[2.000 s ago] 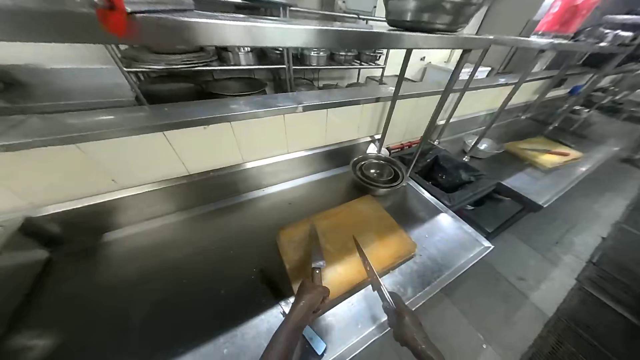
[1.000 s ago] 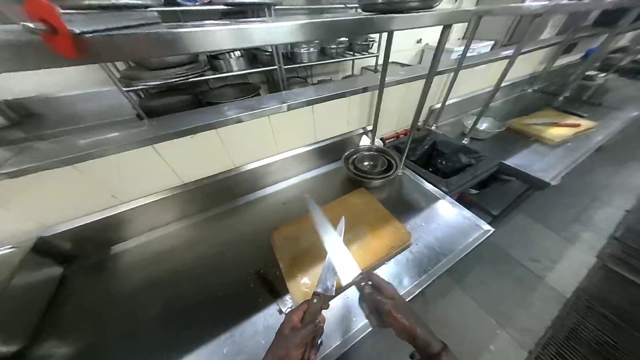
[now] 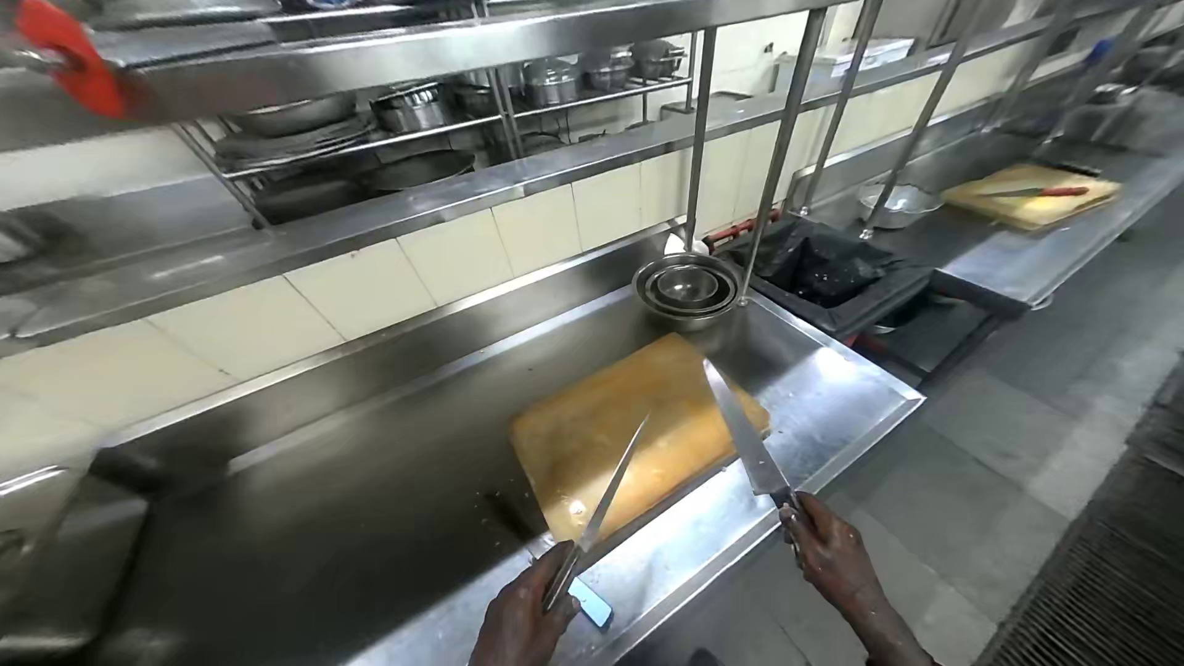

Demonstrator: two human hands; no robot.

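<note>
My left hand grips a narrow pointed knife, its blade angled up over the near left part of a worn yellow cutting board. Past the board's right edge, my right hand is closed on the handle of a wide-bladed chef's knife. That blade points up and left across the board's right corner. The two blades are apart. A light blue object lies on the steel counter beside my left hand, partly hidden by it. The board lies flat on the counter.
Nested steel bowls stand behind the board, by the shelf posts. A black-lined bin is to the right. Beyond it, a second counter holds a metal bowl and another yellow board with a red-handled knife. A steel shelf edge crosses above.
One second ago the two blades crossed over the board; now they are apart. My right hand has moved right with its knife, away from my left hand.
</note>
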